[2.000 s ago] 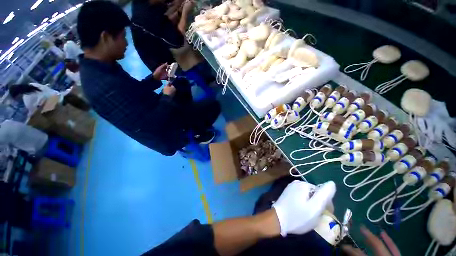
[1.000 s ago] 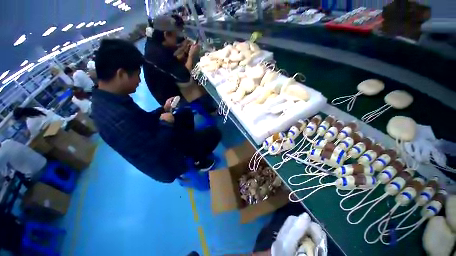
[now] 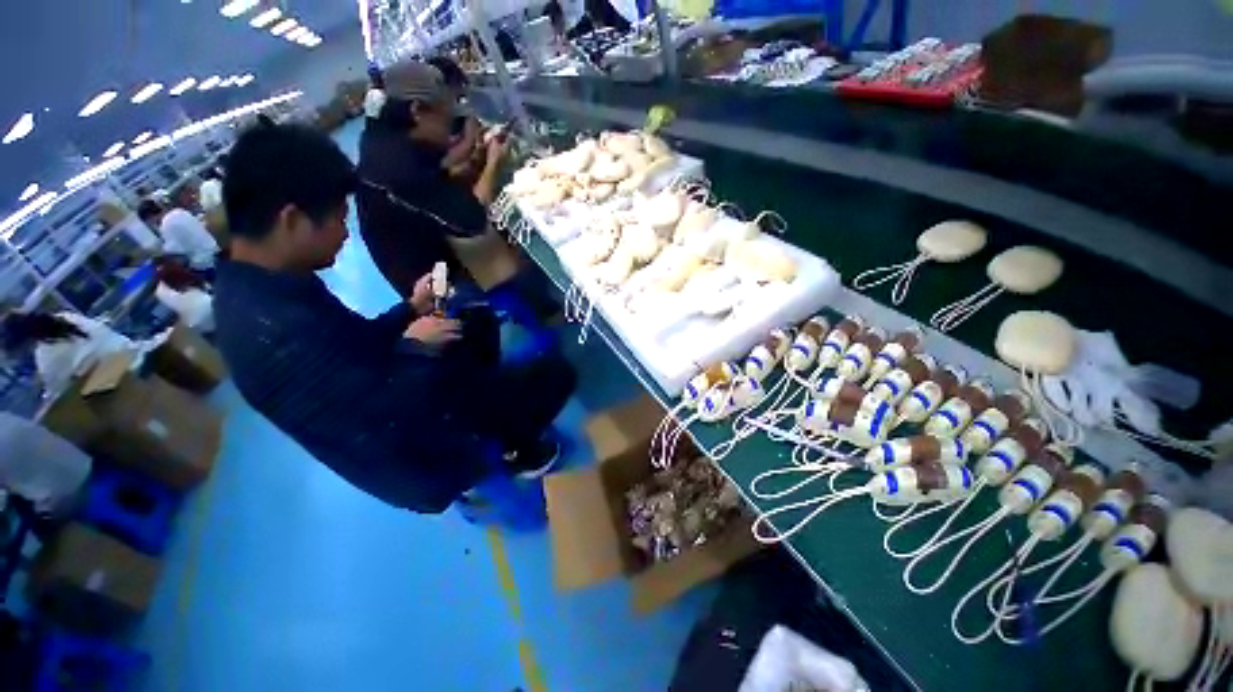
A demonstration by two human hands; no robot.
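My left hand (image 3: 798, 662), in a white glove, is cut off by the bottom edge and blurred; what it holds cannot be made out. My right hand is not in view. Striped float pieces (image 3: 920, 483) with brown, cream and blue bands lie in rows on the dark green bench (image 3: 865, 575), their off-white cord loops (image 3: 798, 521) towards the near edge. Round cream pieces (image 3: 1034, 342) with cords lie behind and to the right of them.
A white foam tray (image 3: 690, 372) heaped with cream pieces stands farther along the bench. An open carton (image 3: 582, 534) of small brownish pieces is on the blue floor. Two seated people work at left. White gloves (image 3: 1109, 385) lie at right.
The view has tilted up and swung. My gloved left hand and the striped piece in it have sunk towards the bottom edge; the piece is no longer clear. My bare right hand has left view.
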